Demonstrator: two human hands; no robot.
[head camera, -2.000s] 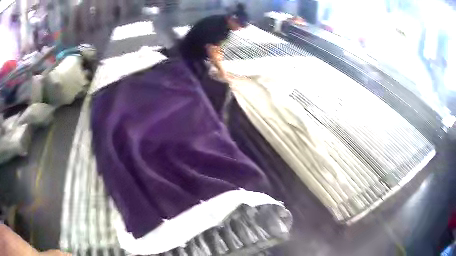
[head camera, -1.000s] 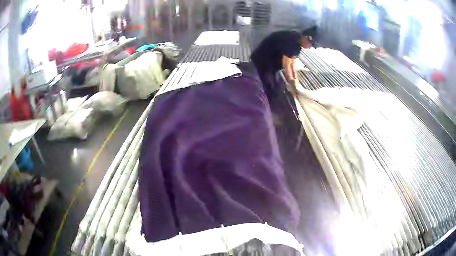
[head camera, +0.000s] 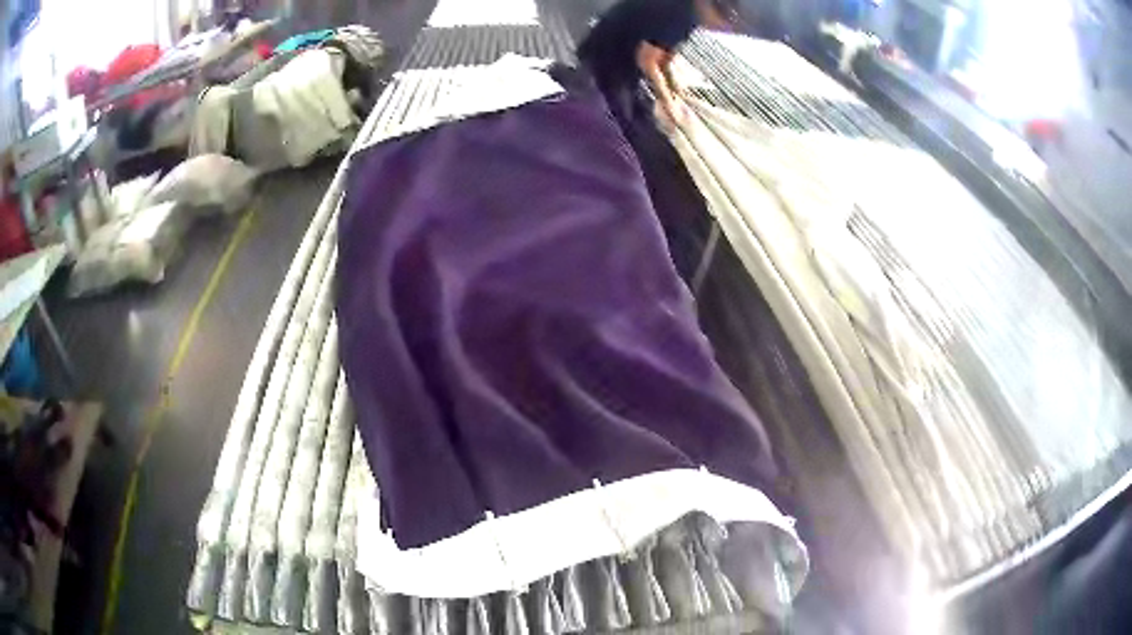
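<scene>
A dark purple curtain panel (head camera: 521, 298) lies loosely wrinkled on the long ribbed table in front of me. Its near end has a white border (head camera: 583, 527) that hangs over the rib ends. Pale pleated fabric (head camera: 279, 422) runs in long parallel ridges along the left side of the panel and shows beyond its far end. A loose piece of white cloth (head camera: 509, 89) lies at the panel's far edge. Neither of my hands is in the picture.
A person in dark clothes (head camera: 639, 50) bends over a second ribbed table at right, holding cream curtain fabric (head camera: 795, 261). A dark floor gap with a thin pole lies between the tables. Bagged piles (head camera: 205, 184) and a yellow floor line (head camera: 186, 341) are at left.
The view has swung: the purple panel first shifted right, then sat higher in the picture. The skin-coloured shape at the lower left edge two seconds ago is gone. The person still bends over the cream fabric.
</scene>
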